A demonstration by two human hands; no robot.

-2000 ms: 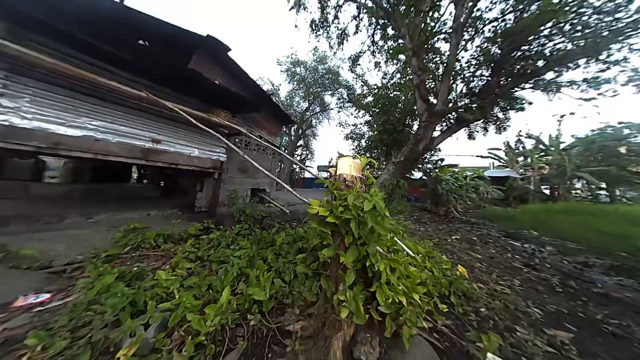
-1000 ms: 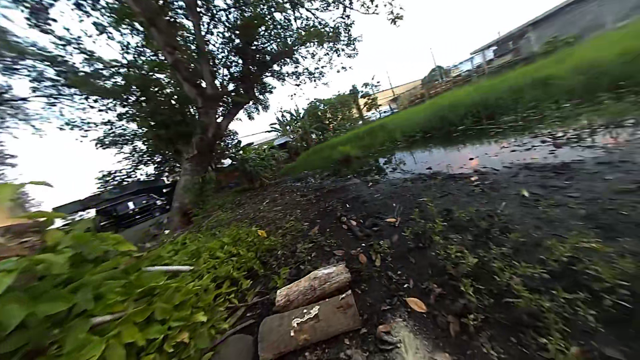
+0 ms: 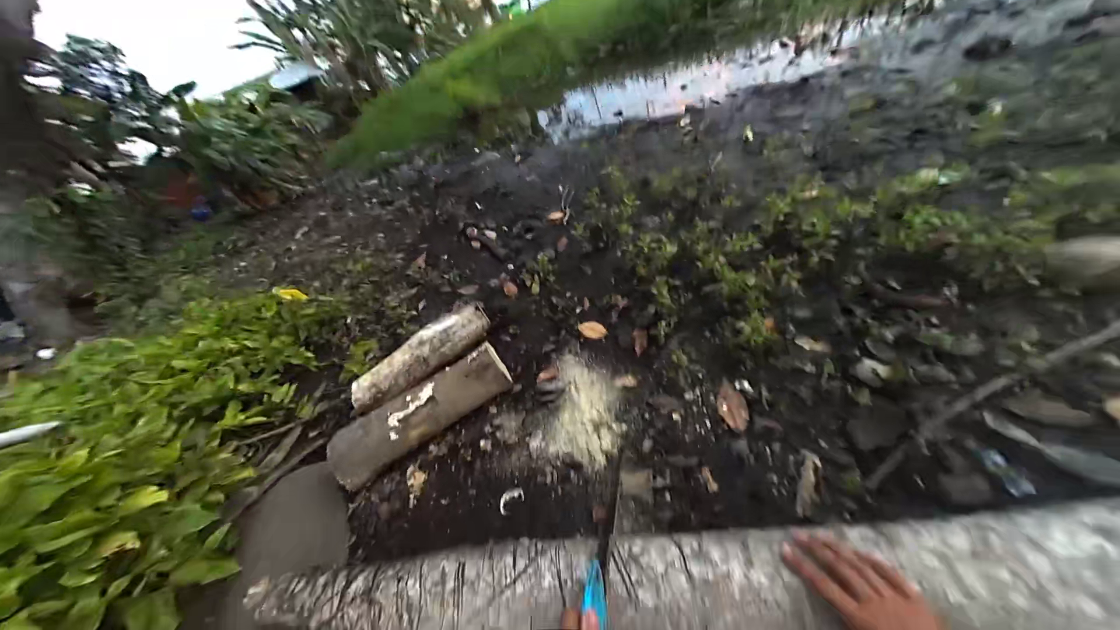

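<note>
A pale-barked log (image 3: 700, 573) lies across the bottom of the head view, with several dark cuts or cracks in its bark. My left hand (image 3: 577, 619), mostly below the frame edge, is closed on the blue handle of a handsaw (image 3: 595, 586). The narrow dark blade crosses the log and points away from me. To the right, my right hand (image 3: 862, 582) rests on top of the log with its fingers spread, holding nothing. Beyond the blade tip is a patch of pale sawdust (image 3: 582, 411) on dark soil.
Two short cut logs, one thinner (image 3: 420, 354) and one thicker (image 3: 420, 420), lie side by side left of the sawdust. Leafy vines (image 3: 175, 437) fill the left. A branch (image 3: 997, 394) lies at right. Standing water (image 3: 682, 87) and grass are farther off.
The view has swung right and down, away from the house and the vine-covered stump. My hands, the saw and the long log are now in view; neither earlier frame shows them.
</note>
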